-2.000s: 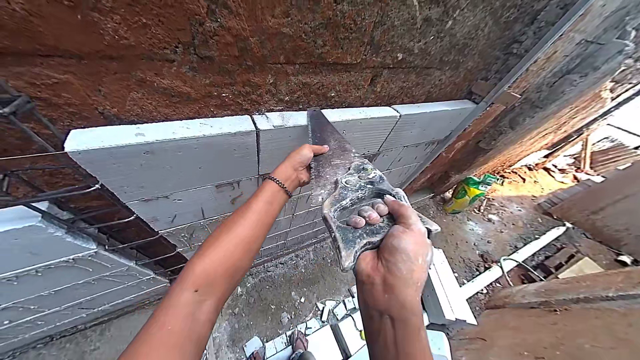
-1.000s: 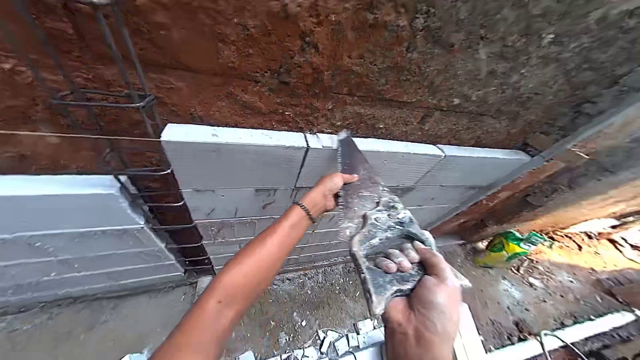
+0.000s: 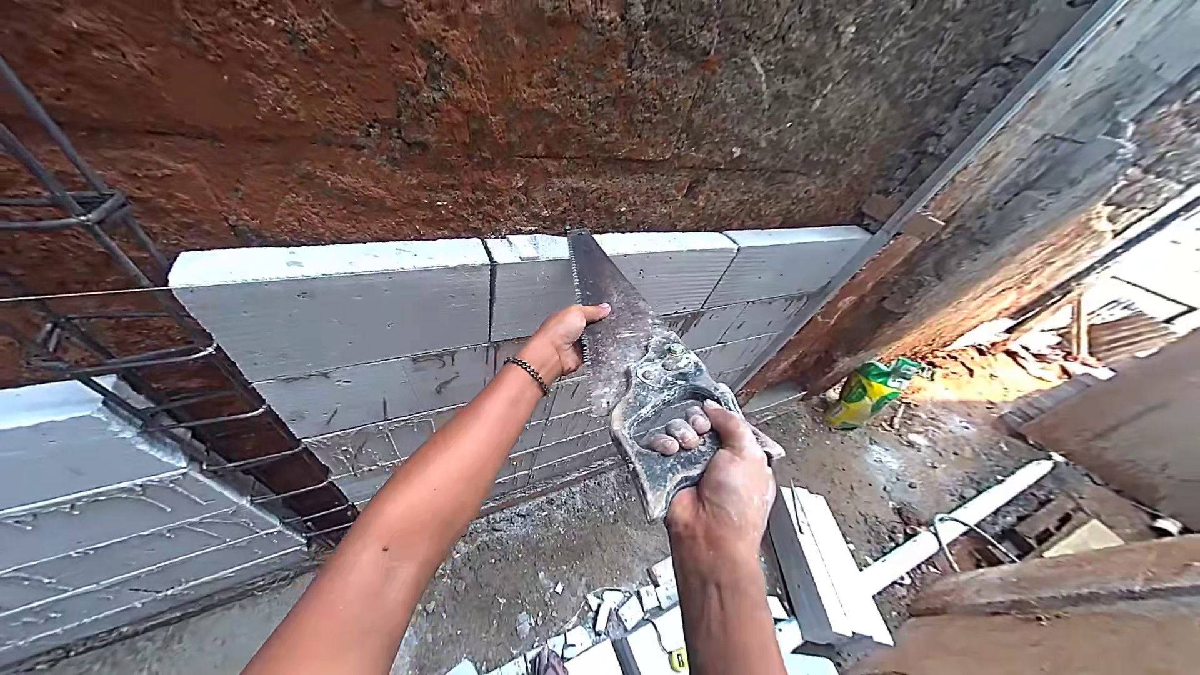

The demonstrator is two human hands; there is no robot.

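A hand saw (image 3: pixel 619 309) with a dusty, toothed blade reaches forward, its tip at the top course of a wall of light grey aerated concrete blocks (image 3: pixel 347 300). My right hand (image 3: pixel 717 450) is closed around the saw's worn handle. My left hand (image 3: pixel 567 337), a dark bracelet at its wrist, touches the blade midway with thumb and fingers; how firmly it pinches is hard to tell. The blade's tip lies over the top of the block just right of a vertical joint. Some of that block is hidden behind the blade.
A rebar cage (image 3: pixel 150 356) stands left of the wall, with a string line across it. Behind rises a rough reddish-brown wall (image 3: pixel 562 112). Offcuts (image 3: pixel 633 609) and a tape measure (image 3: pixel 679 660) lie below. A green-yellow bag (image 3: pixel 867 394) and a white bar (image 3: pixel 956 525) are at right.
The view has swung left and then partly back. Both hands stay on the saw, and its tip remains at the top course beside the vertical joint.
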